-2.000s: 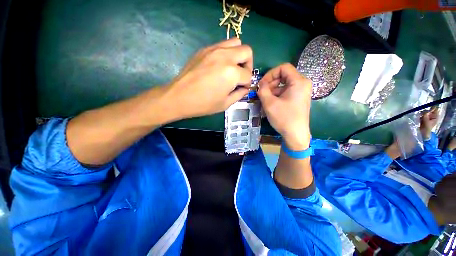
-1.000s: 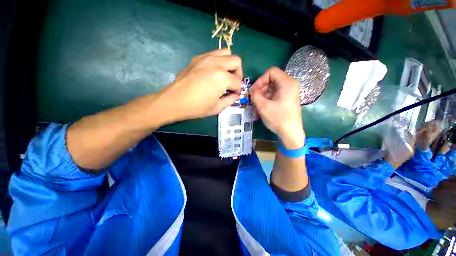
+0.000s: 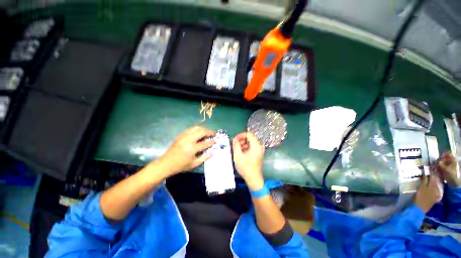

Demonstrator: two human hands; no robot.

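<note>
A white-silver phone mid-frame (image 3: 220,174) lies at the front edge of the green mat, its lower part jutting over the edge. A small blue and metallic board shows at its far end. My left hand (image 3: 188,148) is at the left of that end, fingertips on or just above it. My right hand (image 3: 248,155) is at its right side, fingers curled; whether it holds anything cannot be seen. A round dish of tiny silvery screws (image 3: 267,128) is beyond my right hand. Thin tan-yellow strips (image 3: 206,110) lie beyond the frame.
A long black tray (image 3: 189,55) holds silver frames at the back. An orange screwdriver (image 3: 268,61) hangs over it. Another black tray (image 3: 60,93) stands left. White paper (image 3: 331,127), a clear bag (image 3: 371,153) and a black cable (image 3: 349,132) are right. Another person's hands (image 3: 439,181) are far right.
The view has tilted up and pulled back, so the trays and whole screwdriver now show. Both hands remain at the far end of the frame.
</note>
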